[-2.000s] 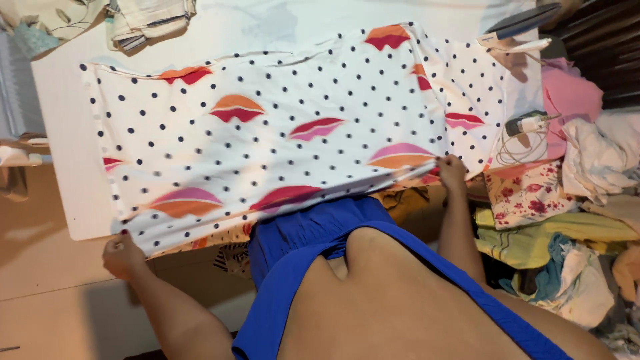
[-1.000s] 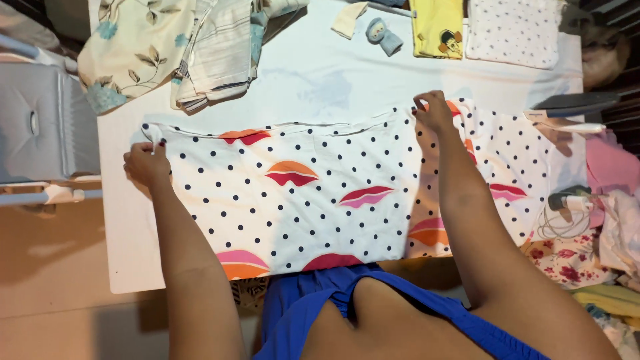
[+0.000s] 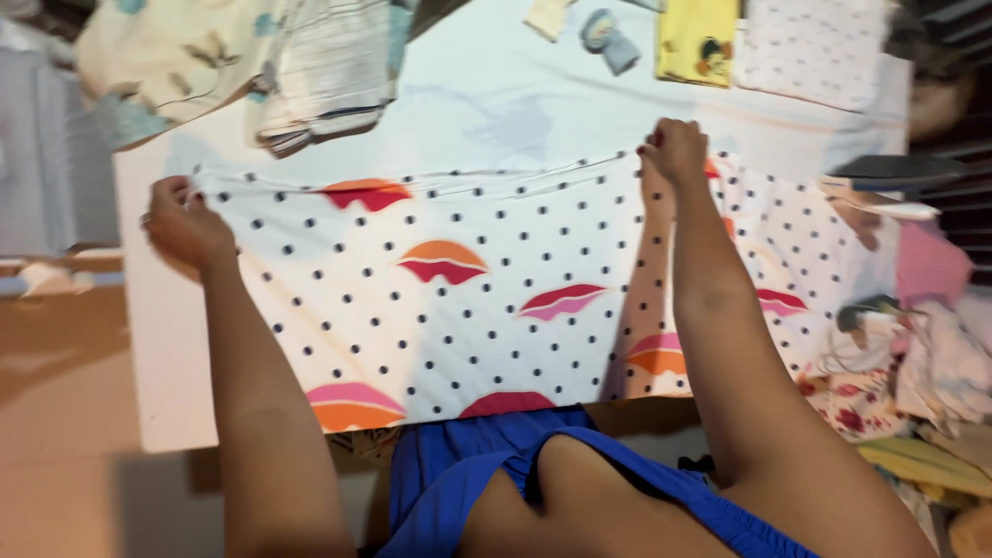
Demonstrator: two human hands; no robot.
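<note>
A white cloth with black dots and red, pink and orange lip shapes [image 3: 465, 310] lies spread over a white table [image 3: 170, 372], its near edge at the table's front. At its far left corner, my left hand [image 3: 186, 225] pinches the fabric between thumb and fingers. My right hand [image 3: 676, 151] grips the far edge farther right, slightly lifting it. Between the hands the far edge runs in loose, narrow folds. More of the same dotted cloth extends to the right, beyond my right forearm.
Floral fabric [image 3: 178, 70] and folded striped cloth [image 3: 329, 77] lie at the back left. A small blue-grey item [image 3: 610, 43], yellow cloth [image 3: 695, 43] and white patterned cloth [image 3: 810, 54] are at the back. A dark flat object [image 3: 895, 170] and heaped clothes [image 3: 942, 349] are at right.
Two seconds ago both hands held the cloth's near edge; by one second ago they were at its far edge, where they remain. The view has shifted, showing more of the table's back.
</note>
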